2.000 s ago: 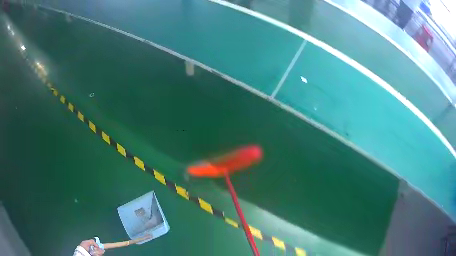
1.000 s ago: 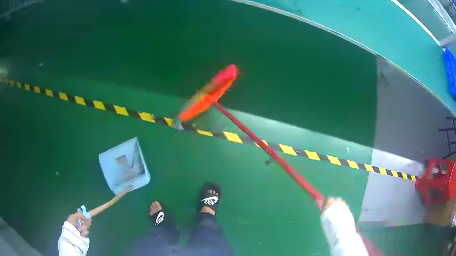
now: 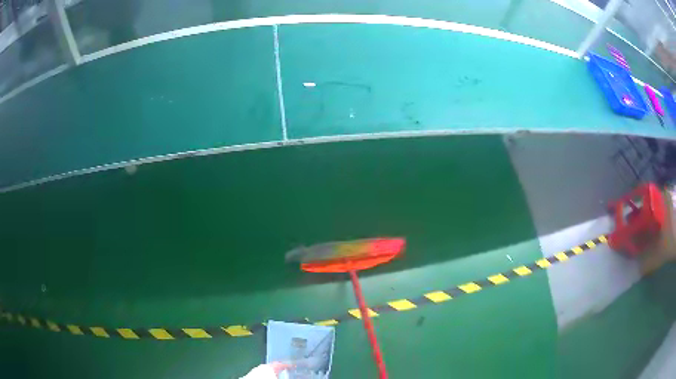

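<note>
The broom head (image 3: 352, 255), orange-red with multicoloured bristles and greyish at its left end, is on or just above the green floor beyond the striped tape. Its red handle (image 3: 366, 318) runs down out of the bottom edge. The pale blue dustpan (image 3: 300, 346) is at the bottom centre, its far edge at the tape, with a brownish patch inside. My left hand (image 3: 280, 366), small, blurred and mostly cut off behind a white sleeve, is at the dustpan's near side, around its handle; the grip itself is barely visible. My right hand is out of the picture.
Yellow-and-black tape (image 3: 437, 297) crosses the floor (image 3: 185, 229). A long teal surface (image 3: 445, 81) with a pale edge lies beyond, with a blue tray (image 3: 617, 85) at its right. A red stool-like object (image 3: 639, 220) stands at the right. A small pale fleck (image 3: 509, 257) lies near the tape.
The view has turned and tilted up. The broom head now lies more crosswise, beyond the tape. The dustpan has moved with my left hand up to the tape. My right hand has left the picture.
</note>
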